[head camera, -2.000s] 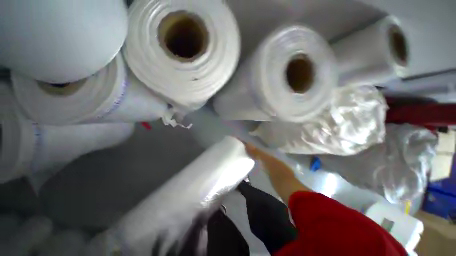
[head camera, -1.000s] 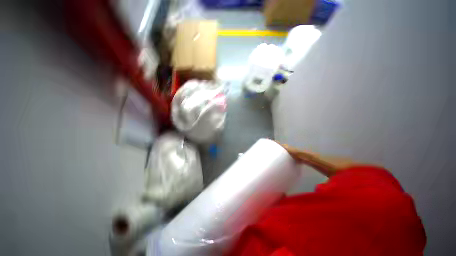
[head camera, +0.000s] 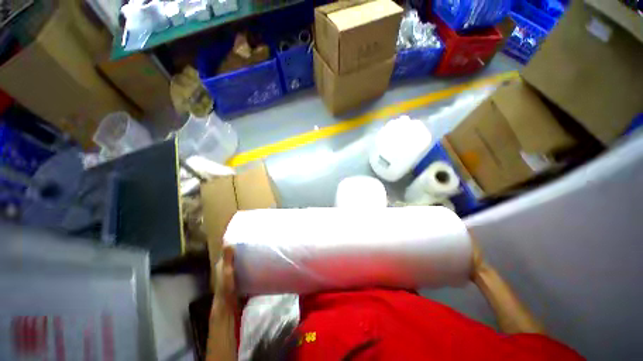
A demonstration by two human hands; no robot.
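A large white air cushion film roll [head camera: 352, 247] lies crosswise in front of my red shirt, wrapped in shiny clear film. My left hand [head camera: 227, 271] is at its left end. My right hand [head camera: 478, 257] is at its right end. The roll is held level between both hands, above the floor. Most of the fingers are hidden or blurred at the roll's ends.
A yellow line [head camera: 338, 129] crosses the floor ahead. Stacked cartons [head camera: 358, 56] and blue crates [head camera: 243, 88] stand beyond it. An open carton [head camera: 493, 141], a smaller roll [head camera: 436, 180] and white containers [head camera: 400, 147] are ahead right. A dark board [head camera: 148, 201] is at left.
The view has swung from the stacked rolls and wall to the packing area. The held roll has turned from slanting to level, and my left hand now shows at its left end.
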